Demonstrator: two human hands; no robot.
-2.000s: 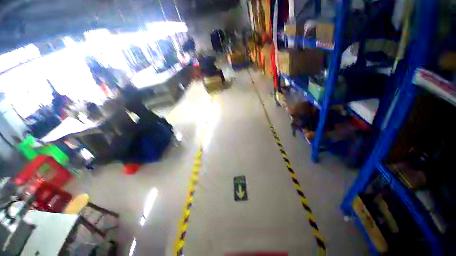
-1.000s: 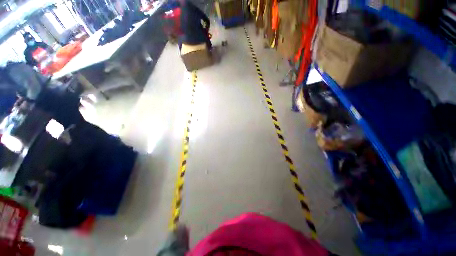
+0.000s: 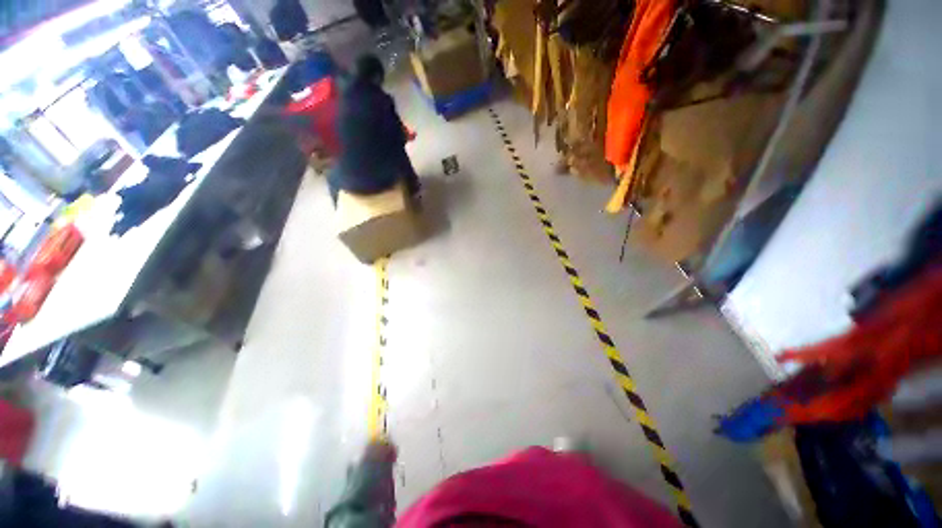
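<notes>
The bright pink apron fills the bottom middle of the view. A grey-green sleeve shows to its left at the bottom edge. My left hand is a small, blurred reddish patch at the sleeve's end. Its fingers and anything in it cannot be made out. A small pale thing shows at the apron's top edge, too small to name. My right hand is not in view.
Yellow-black tape lines the aisle. A person is ahead by an open cardboard box. A long white table holds dark and orange cloth at left. Brown pattern pieces hang at right, with red-orange cloth nearer.
The view has moved forward along the aisle. The person and box are nearer, and the blue shelving has passed out at right. The pink apron and left sleeve have come into view since the earliest frame.
</notes>
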